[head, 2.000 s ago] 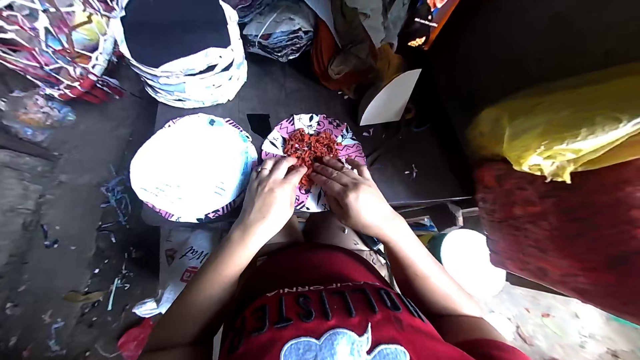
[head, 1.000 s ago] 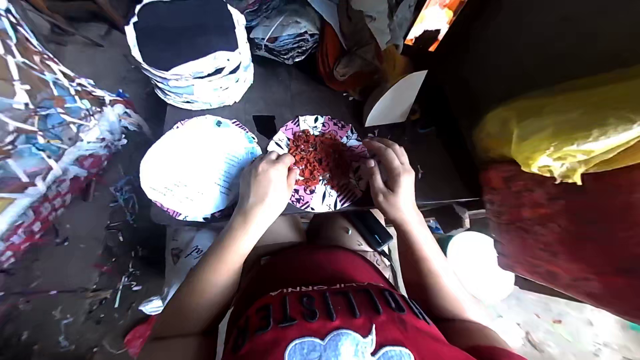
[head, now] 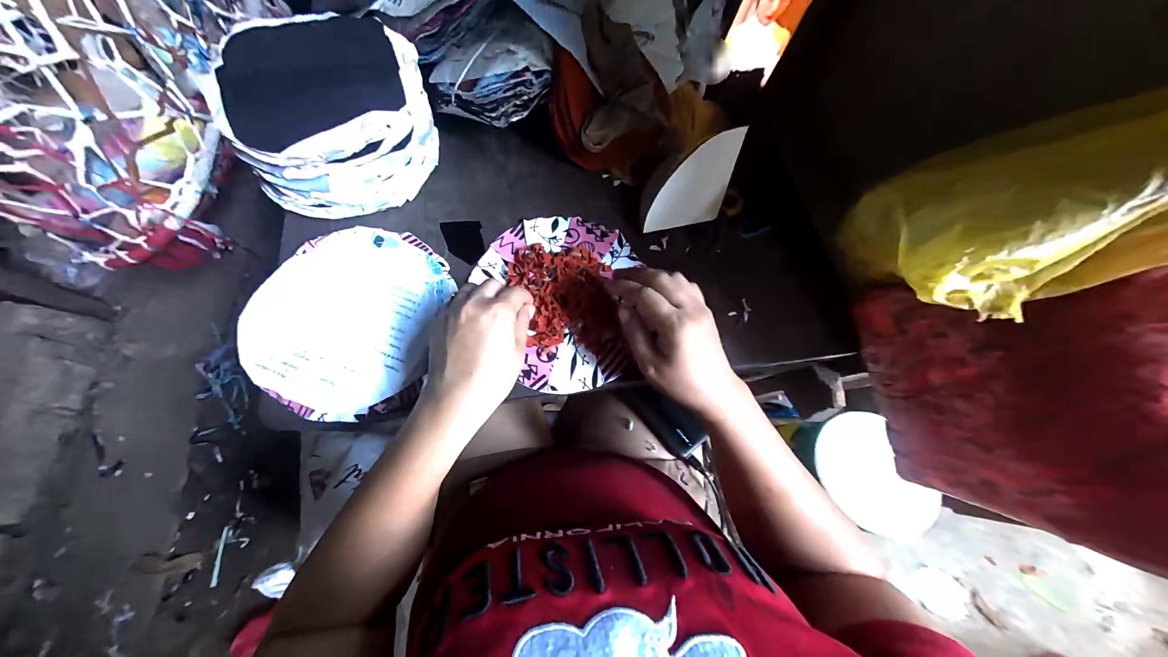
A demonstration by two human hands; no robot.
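Observation:
A round piece of pink, white and black patterned fabric [head: 547,370] lies on a dark table in front of me, with a heap of small red scraps [head: 557,287] on it. At the heap's left side is my left hand [head: 484,342], its fingers curled; whether it pinches scraps is hidden. My right hand [head: 671,333] is at the right edge of the heap and fabric, thumb and fingertips close together, their contents unclear. Just left of my left hand lies a stack of round pieces topped by a white sheet bearing writing [head: 338,319], patterned fabric showing at its rim.
A stack of white-edged pieces with a black top [head: 315,82] stands back left, beside a netted bundle [head: 100,137]. Folded cloths [head: 493,78] and a white curved card [head: 698,182] are behind. A yellow plastic bag [head: 1022,210] rests on a red surface [head: 1022,392] at right.
Both hands were over the heap two seconds ago; the right hand then moved off to the fabric's right edge and is now back closer to the scraps. The left hand stays at the left side.

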